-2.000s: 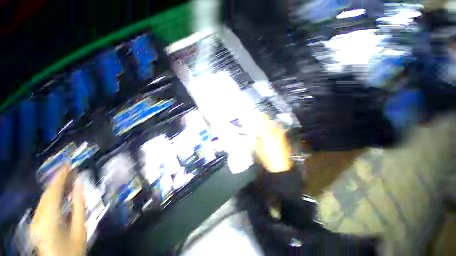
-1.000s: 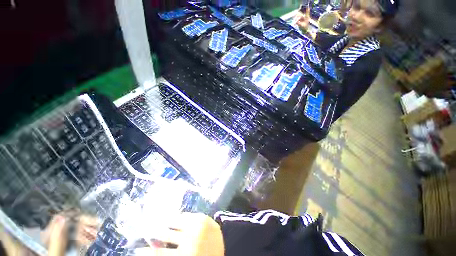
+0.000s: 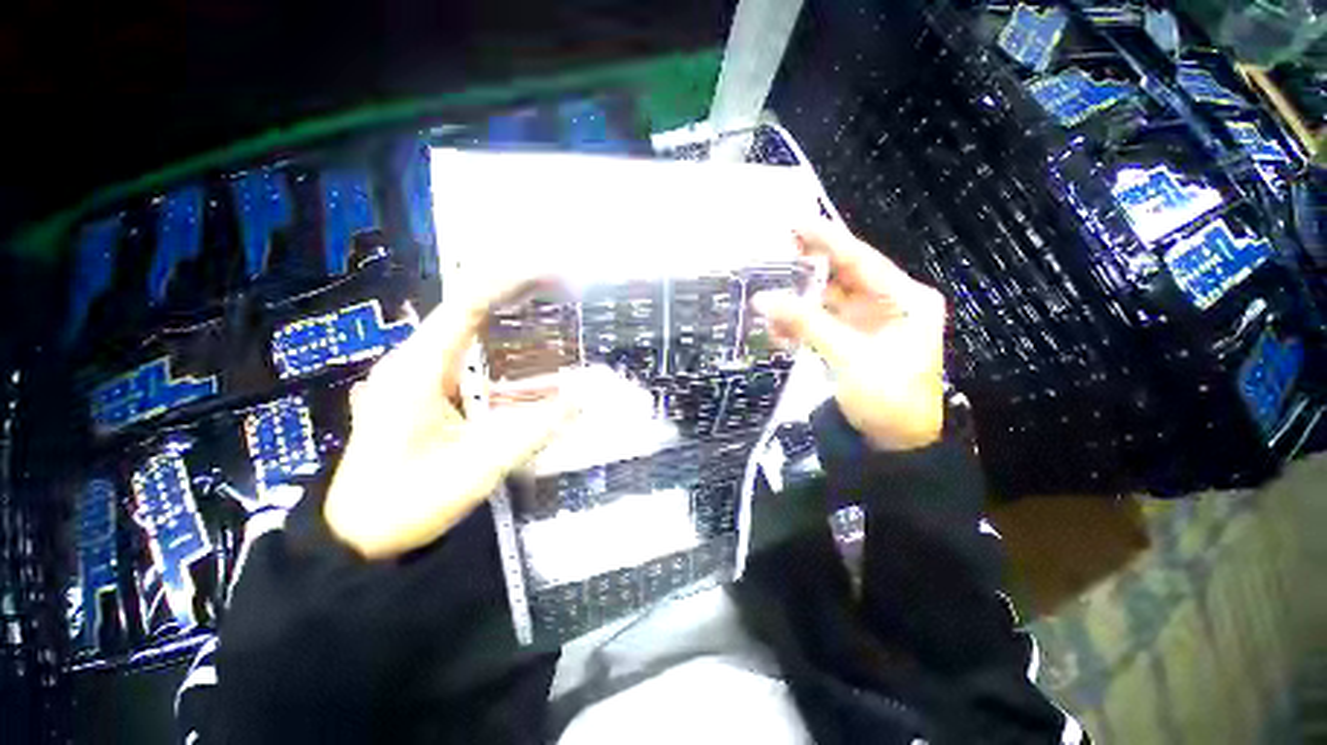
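A clear sheet of adhesive pieces (image 3: pixel 626 328) with a grid of dark slotted shapes is held up in front of me, its upper part glaring white. My left hand (image 3: pixel 444 429) grips its left edge. My right hand (image 3: pixel 873 335) grips its right edge, thumb on the near face. The sheet hangs down towards my lap. Behind it and to the left, a black blister tray (image 3: pixel 240 349) holds blue circuit boards (image 3: pixel 338 338). Part of the tray is hidden by the sheet and my left arm.
Stacked black trays (image 3: pixel 1004 320) stand at the right, with blue boards (image 3: pixel 1220 262) on top. A pale slanting post (image 3: pixel 757 66) rises behind the sheet, near a green edge (image 3: pixel 678 90). A brown box-like surface (image 3: pixel 1062 546) and the floor (image 3: pixel 1208 611) show at lower right.
The large clear sheet has moved from the lower left to the middle, upright between both hands. The view has turned left, so the blue boards in the tray show again and the other person has left view.
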